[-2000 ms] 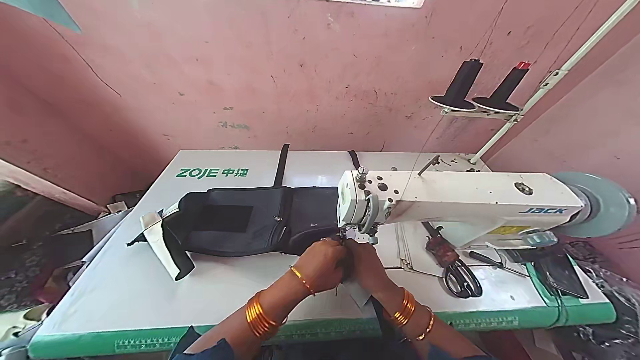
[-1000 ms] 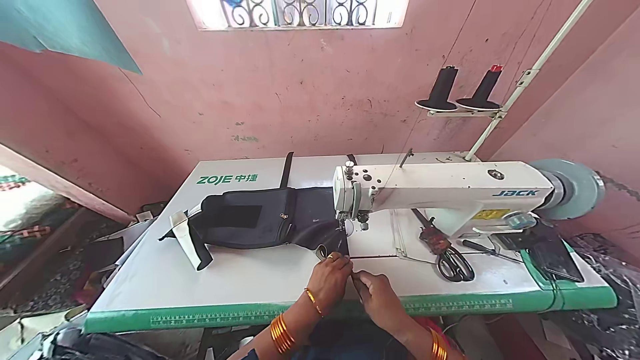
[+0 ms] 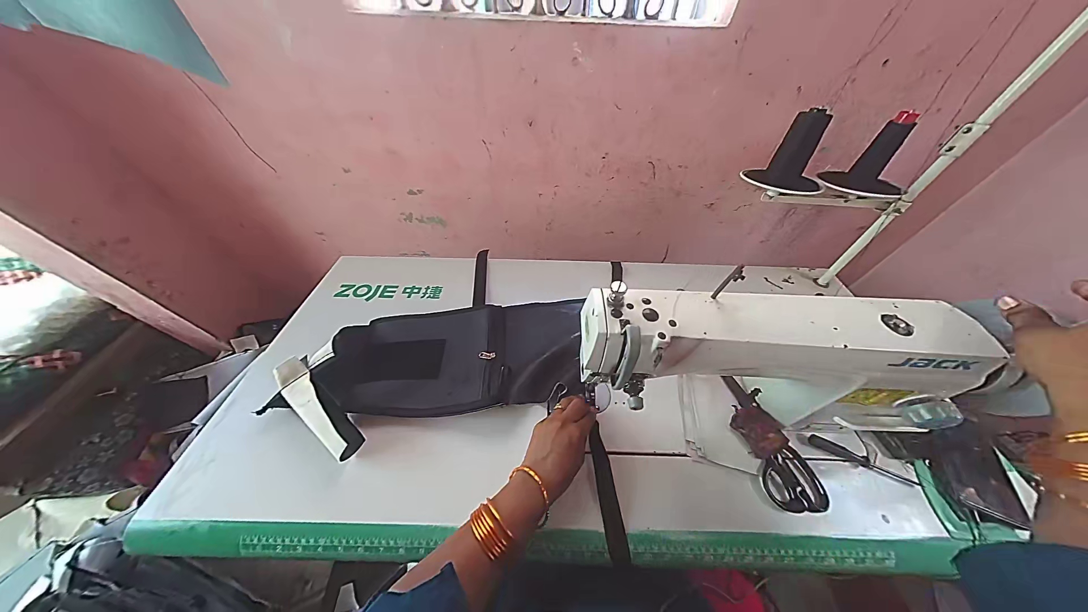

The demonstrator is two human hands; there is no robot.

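My left hand pinches the edge of a dark fabric piece close to the needle area of the white sewing machine. A black strap runs from beside my fingers over the table's front edge. The dark piece lies flat to the left, with a zipper pull and a white-and-black strip at its far left end. At the right edge, my right hand is at the machine's handwheel, fingers apart; its contact with the wheel is partly hidden.
Two black thread cones stand on a rack behind the machine. Small scissors or snips, a coiled black cable and a dark flat object lie right of the needle. A green measuring strip borders the white table.
My right hand has moved from the strap near the needle to the handwheel at the far right. My left hand has moved up to the needle area. The strap now hangs over the front edge.
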